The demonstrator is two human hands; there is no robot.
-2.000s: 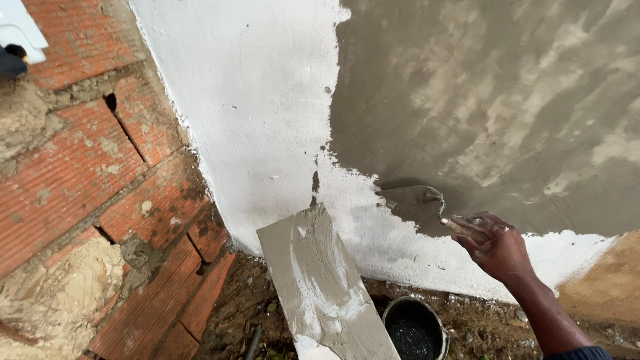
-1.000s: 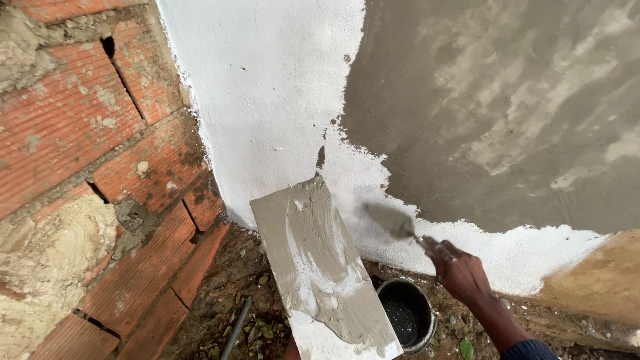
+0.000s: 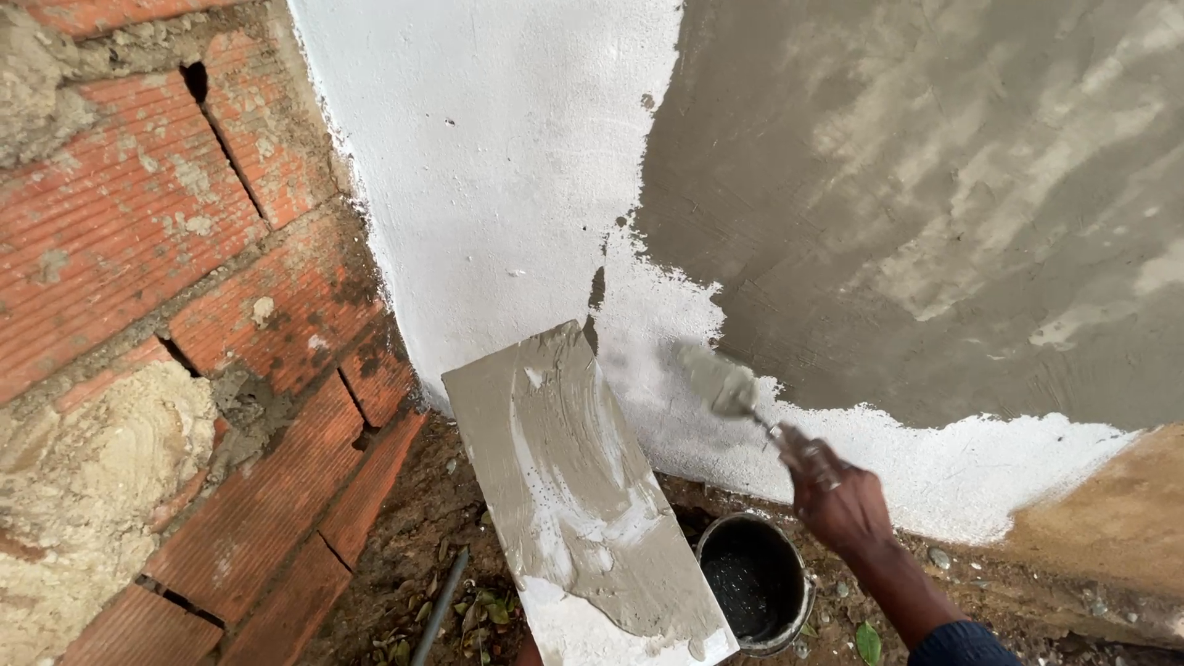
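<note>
My right hand [image 3: 837, 490] grips the handle of a small trowel [image 3: 723, 381], whose blurred blade bears grey mortar and lies over the white part of the wall [image 3: 499, 185], near the ragged edge of the grey plaster coat [image 3: 879, 231]. To the left, a rectangular board [image 3: 592, 499] slopes downward, spread with grey mortar and streaked white, its lower end bare white. Its upper corner is close to a dark grey streak [image 3: 597, 289] on the wall. Of my left hand, only a sliver of skin [image 3: 529, 653] shows beside the board's lower edge; its grip is hidden.
A hollow clay brick wall [image 3: 120, 222] with rough mortar joints rises at the left. A black bucket [image 3: 754, 583] with dark contents stands right of the board on soil. A rod [image 3: 440, 606] and leaves [image 3: 490, 615] lie at the bottom. Brown wall [image 3: 1101, 509] shows at the right.
My right hand and the trowel have moved away from the grey plaster's lower edge to over the white wall. The board stays beside the bucket.
</note>
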